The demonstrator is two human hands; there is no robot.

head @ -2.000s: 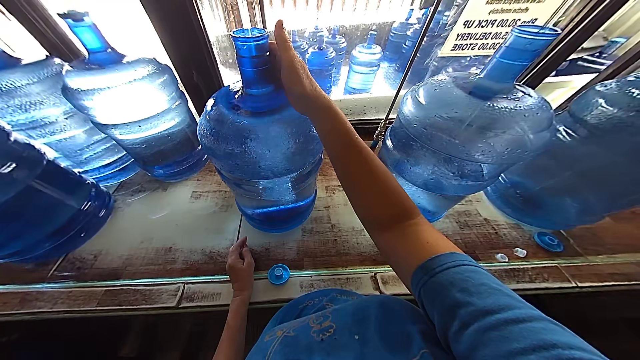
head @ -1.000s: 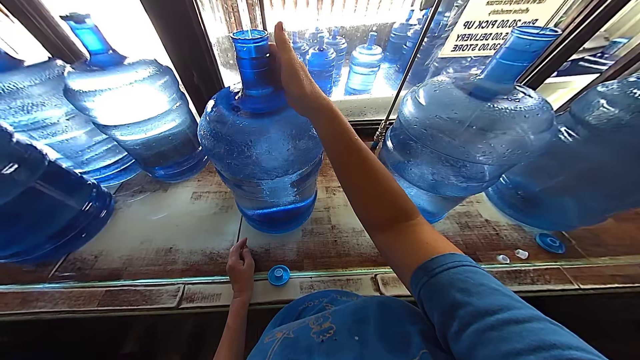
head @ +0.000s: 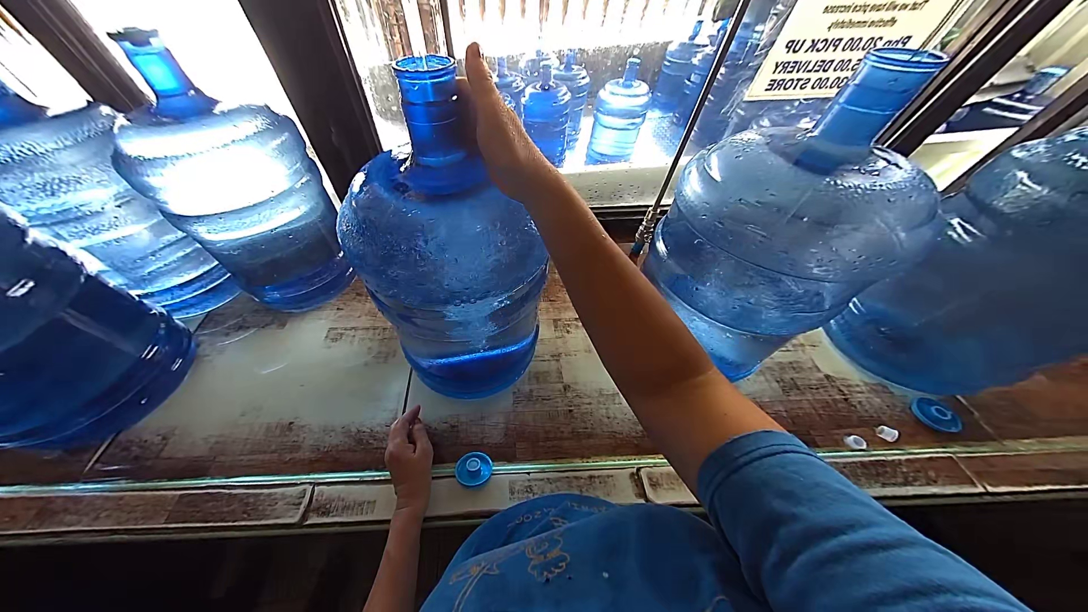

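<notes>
A blue plastic water jug [head: 450,255] stands upright on the counter with a little water at its bottom. A thin stream of water runs down at its open mouth. My right hand [head: 501,127] lies flat along the right side of its neck, fingers pointing up; the far side of the palm is hidden. My left hand [head: 409,455] rests at the counter's front edge, loosely curled, below the jug and apart from it. Just right of it lies a round blue cap [head: 473,468]. Whether that hand holds anything small cannot be told.
Another blue jug [head: 790,246] stands to the right, a further one [head: 977,263] beyond it. More jugs [head: 229,195] stand at the left. A blue cap [head: 936,414] and small white plugs [head: 886,433] lie at the counter's [head: 280,382] right. Behind is a window with a printed sign [head: 824,51].
</notes>
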